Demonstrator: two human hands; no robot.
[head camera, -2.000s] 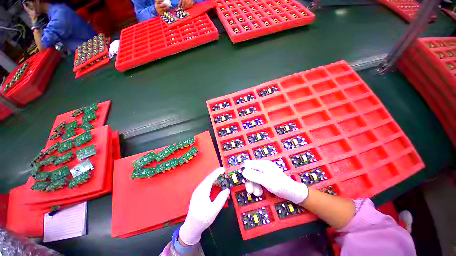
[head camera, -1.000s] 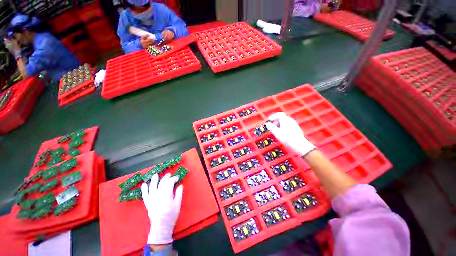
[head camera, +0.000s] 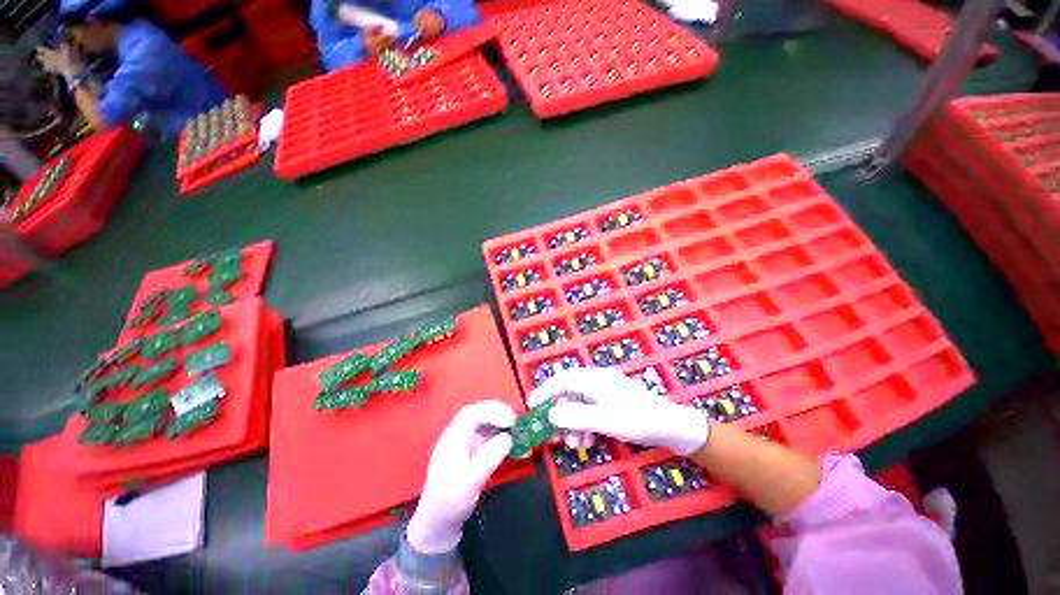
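Note:
A green circuit board (head camera: 532, 430) is held between my two white-gloved hands, green side up, over the left edge of the red compartment tray (head camera: 761, 250). My left hand (head camera: 462, 471) grips its left end with thumb and fingers. My right hand (head camera: 622, 409) grips its right end and hides some tray pockets. Boards sit component side up in the tray's left pockets; the right pockets are bare. Several green boards (head camera: 395, 380) lie on the flat red tray (head camera: 349, 477) left of my hands.
Heaped green boards (head camera: 151, 372) lie on stacked red trays at left, with a paper sheet (head camera: 155, 520) in front. Across the green bench (head camera: 384, 221) are more red trays (head camera: 395, 110) and workers in blue. A metal post (head camera: 930, 93) and stacked trays (head camera: 988, 174) stand at right.
My left hand has come off the flat tray's boards to the right. My right hand has moved back from a tray pocket, where a board now lies. Both hands now hold a green board.

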